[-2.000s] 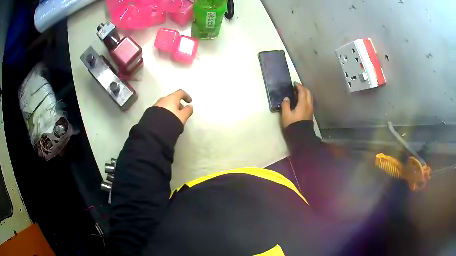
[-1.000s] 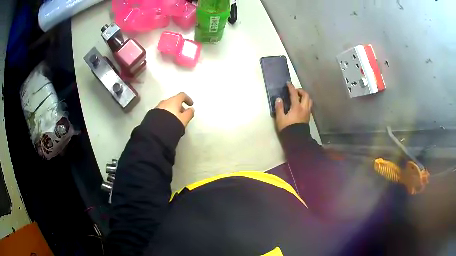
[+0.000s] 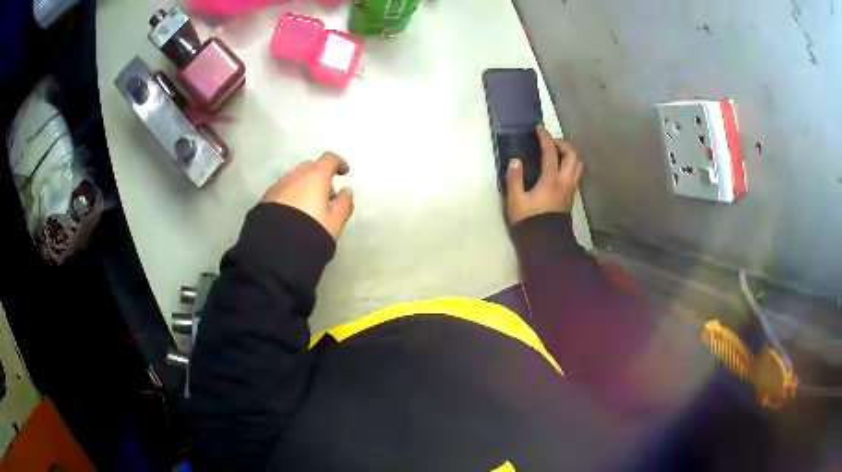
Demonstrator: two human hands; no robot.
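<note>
A flat black mobile phone [image 3: 513, 106] lies on the right side of the white-topped table [image 3: 415, 230]. My right hand [image 3: 545, 180] is on its lower end, with the thumb over the near part of the screen and the fingers along the right edge. My left hand [image 3: 312, 192] rests on the table left of the middle. Its thumb and fingers are curled a little apart and it holds nothing. A pair of joined pink moulded parts [image 3: 317, 51] lies beyond my left hand.
At the left are a metal bar with two knobs [image 3: 171, 124], a metal block with a pink part [image 3: 210, 74] and metal cylinders [image 3: 185, 321]. A green bottle [image 3: 382, 14] stands at the back. A socket outlet [image 3: 699, 150] and an orange-handled tool [image 3: 752, 359] are right.
The view has shifted, so the table items sit higher and further left. The right hand has shifted its grip on the phone's lower end. The left hand looks much the same.
</note>
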